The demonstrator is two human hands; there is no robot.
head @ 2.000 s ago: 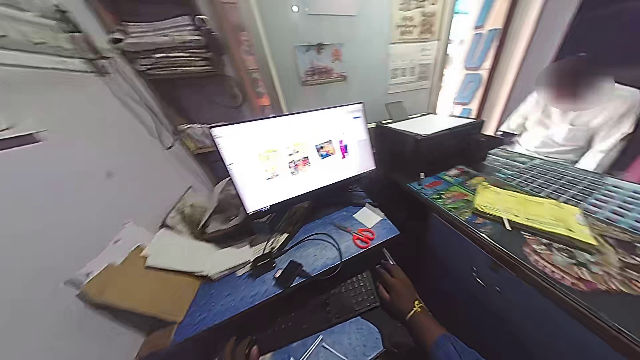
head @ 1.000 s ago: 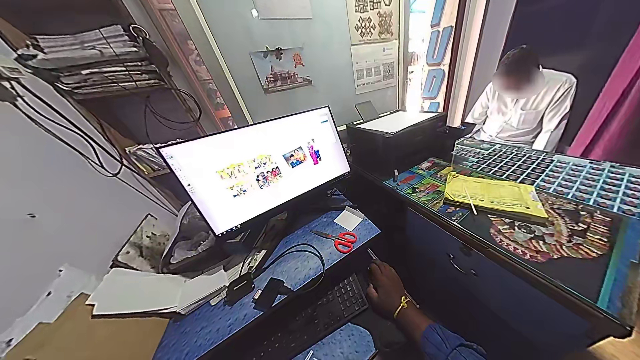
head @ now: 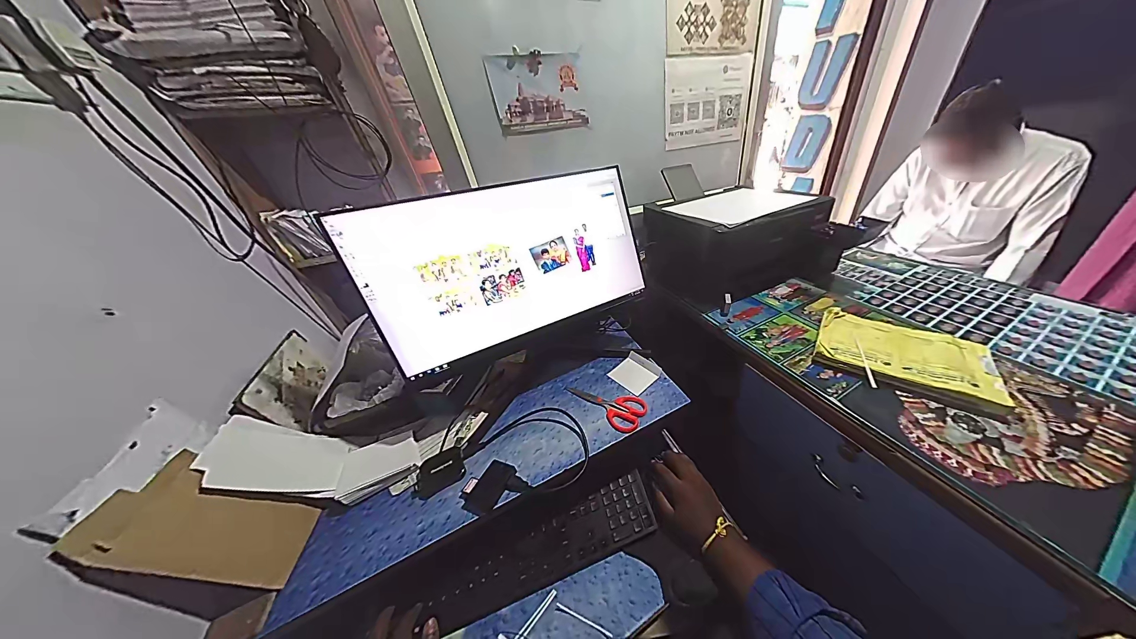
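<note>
My right hand, with a yellow thread on its wrist, rests just right of the number pad of a black keyboard. A slim pale item shows at its fingertips; whether the fingers hold it or a mouse beneath is hidden. My left hand is mostly cut off at the bottom edge, its fingertips by the keyboard's left end. Behind the keyboard stands a lit monitor showing several small photos. Red-handled scissors lie on the blue desk, near a white paper piece and black cables with adapters.
A black printer stands right of the monitor. On the glass-topped counter lies a yellow packet; a person in a white shirt sits behind it. White papers and a cardboard box are at left. Loose white strips lie below the keyboard.
The view has shifted, bringing more of the desk's left side into sight. My right hand stays beside the keyboard's right end. My left hand's fingers, out of sight one second ago, show at the bottom edge.
</note>
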